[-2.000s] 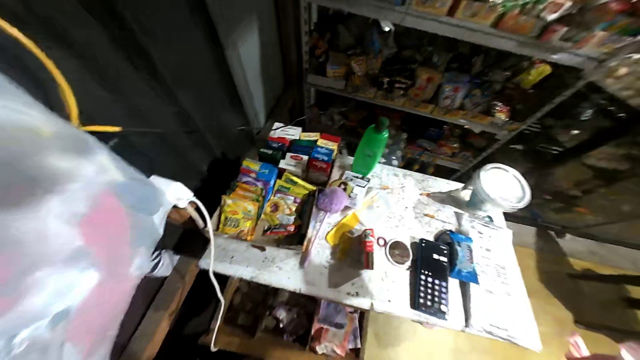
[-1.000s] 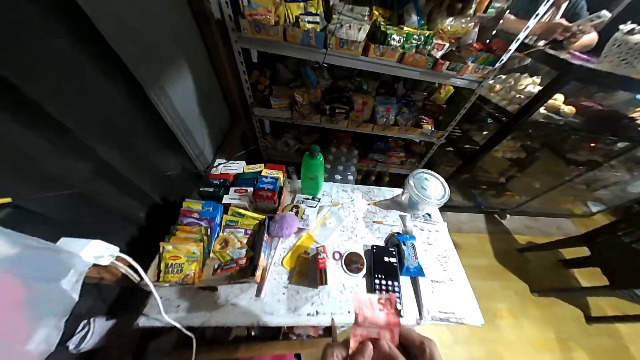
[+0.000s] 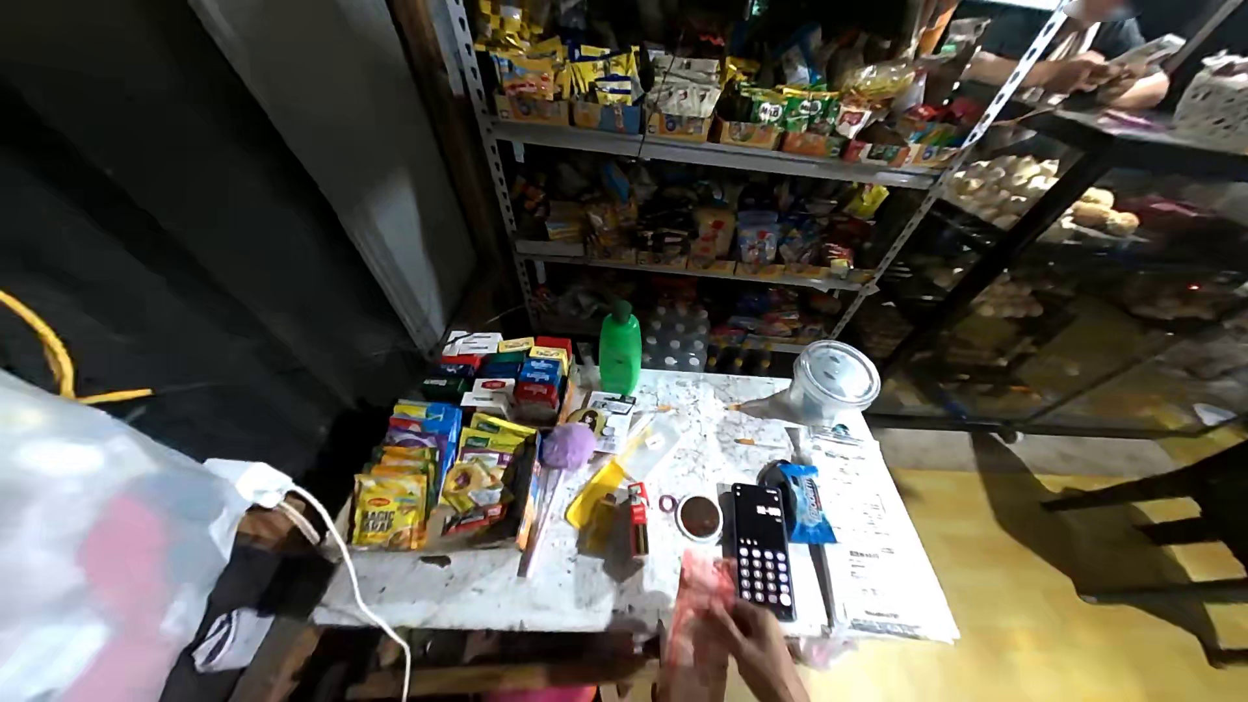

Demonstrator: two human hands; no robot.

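Note:
A reddish banknote [image 3: 700, 590] is held upright over the near edge of a white tabletop [image 3: 585, 600]. My right hand [image 3: 759, 648] has its fingers on the note's right side, just below a smartphone [image 3: 762, 546] showing a keypad. My left hand [image 3: 694, 668], blurred and partly behind the note, grips its lower part. Beyond the hands lie a small round container with dark contents [image 3: 699, 517], a red lighter-like item [image 3: 638, 520] and a blue packet [image 3: 807, 503].
A box of seasoning sachets [image 3: 390, 507], cigarette-like packs [image 3: 539, 380], a green bottle [image 3: 620, 351] and a lidded clear tub [image 3: 834, 380] stand on the table. Stocked shelves [image 3: 721, 146] rise behind. Another person's hands [image 3: 1102, 78] hold a phone at upper right. A plastic bag [image 3: 107, 556] hangs left.
Two seconds ago neither hand showed; one second ago both held the banknote at the bottom edge. Now the note is higher, beside the phone. The view has tilted up since the first frame.

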